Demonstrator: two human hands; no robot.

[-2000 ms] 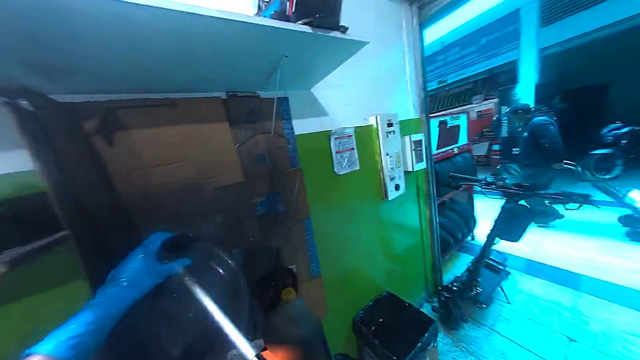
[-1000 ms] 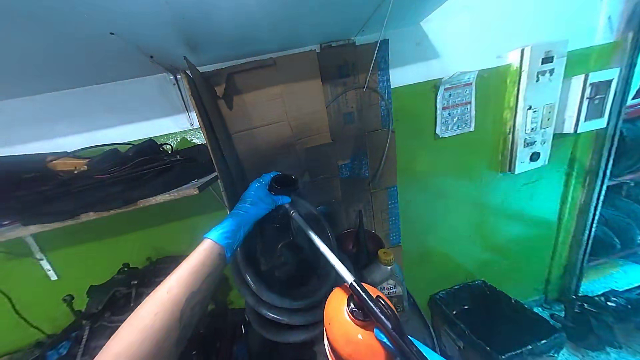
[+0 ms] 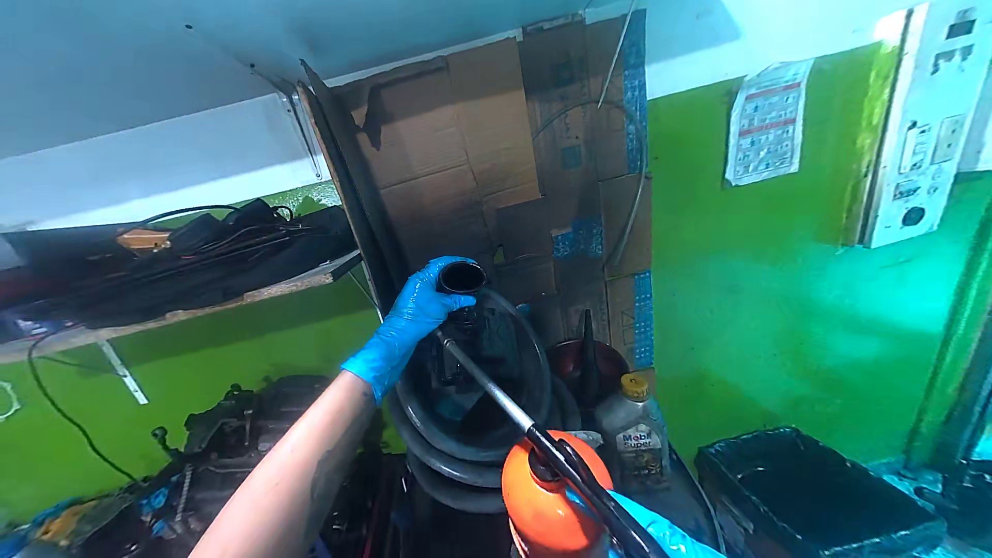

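My left hand (image 3: 422, 310), in a blue glove, grips a dark round part with an open hollow end (image 3: 463, 277) that faces up. Below it, the metal tip of a long spray wand (image 3: 488, 387) lies close to the part and my wrist. The wand runs down to an orange sprayer bottle (image 3: 550, 496) with a black handle. My right hand (image 3: 647, 527), also gloved in blue, is around the sprayer handle at the bottom edge, mostly hidden behind it. Coiled thick black hose (image 3: 457, 469) sits below and behind the part.
A Mobil oil bottle (image 3: 634, 434) with a yellow cap and a dark red funnel (image 3: 597, 360) stand right of the hose. A black-lined bin (image 3: 821, 496) is at lower right. Cardboard (image 3: 434, 139) covers the wall. Left are a loaded shelf (image 3: 232, 298) and greasy mechanical parts (image 3: 240, 442).
The view has swung left from the street doorway towards the cardboard. The orange sprayer and the blue glove behind it show more fully than two seconds ago. The left hand still holds the dark part.
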